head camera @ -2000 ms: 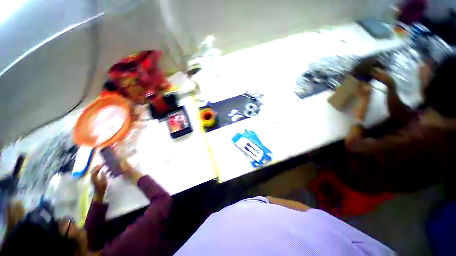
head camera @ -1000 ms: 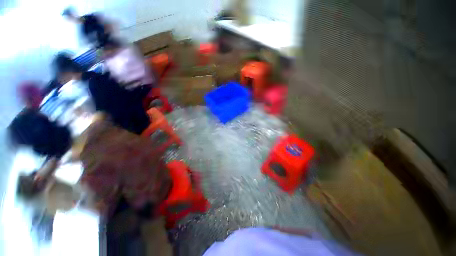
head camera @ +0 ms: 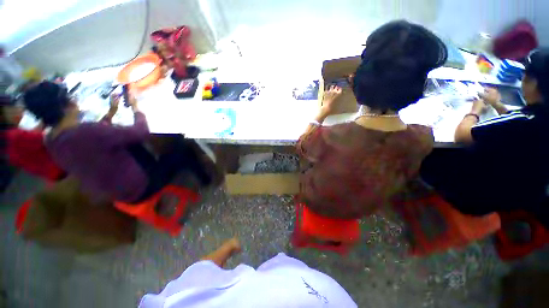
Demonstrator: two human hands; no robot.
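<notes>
My left hand [head camera: 226,251] shows small and blurred just beyond my white shirt, low over the floor; its fingers cannot be made out and no object shows in it. My right hand is out of view. In front, an open cardboard carton [head camera: 262,184] stands on the floor under the table, with greyish material inside. A long white table [head camera: 271,127] runs along the wall. On it an open brown box [head camera: 342,68] is held by the seated person in brown, whose head and body partly hide it.
Seated people work along the table on the left, centre and right. Red-orange stools [head camera: 330,231] stand behind it on the grey floor [head camera: 259,224]. An orange basin [head camera: 139,70], small black tray [head camera: 186,88] and blue-white packs [head camera: 224,121] lie on the table.
The view has swung from the stools and blue crate back to the table, now seen from farther off than two seconds ago. My left hand has come into view.
</notes>
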